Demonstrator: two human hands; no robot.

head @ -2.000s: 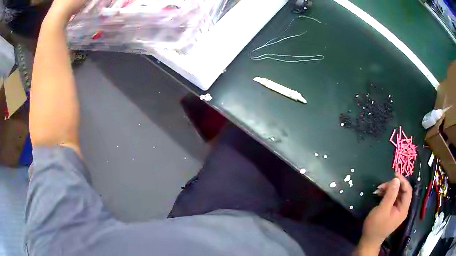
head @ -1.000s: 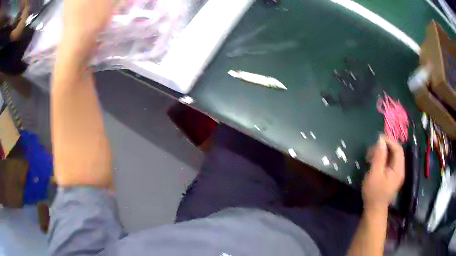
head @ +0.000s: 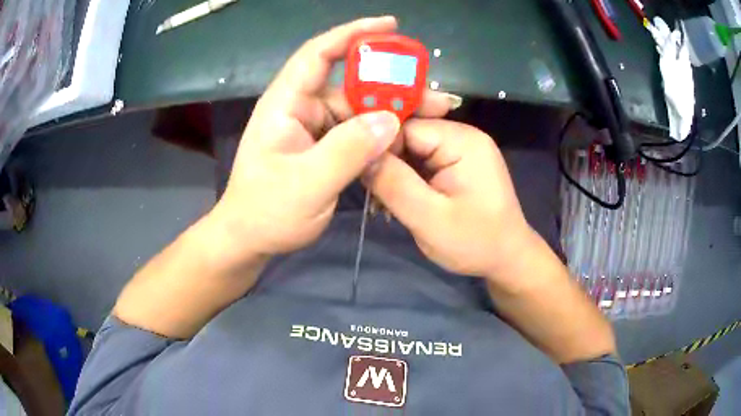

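Observation:
A red digital probe thermometer (head: 387, 75) is held up in front of me, with a pale LCD and two grey buttons facing me. Its thin metal probe stem (head: 360, 244) points down toward my shirt. My left hand (head: 296, 154) is closed around the left side of the red body, with the thumb at its lower edge near the buttons. My right hand (head: 455, 187) grips at the narrow lower end, where the stem begins. The fingers hide that joint.
A black corded screwdriver (head: 585, 73) lies at the right, near a white glove (head: 676, 81) and red-handled tools (head: 606, 18). A clear tray of thermometers (head: 630, 236) is below right. A cream stick (head: 195, 15) and plastic packs (head: 32, 73) are at the left.
My left hand has come back from the plastic packs and my right hand from beside the pink tubes. Both now hold a thermometer in front of me. The view has turned right.

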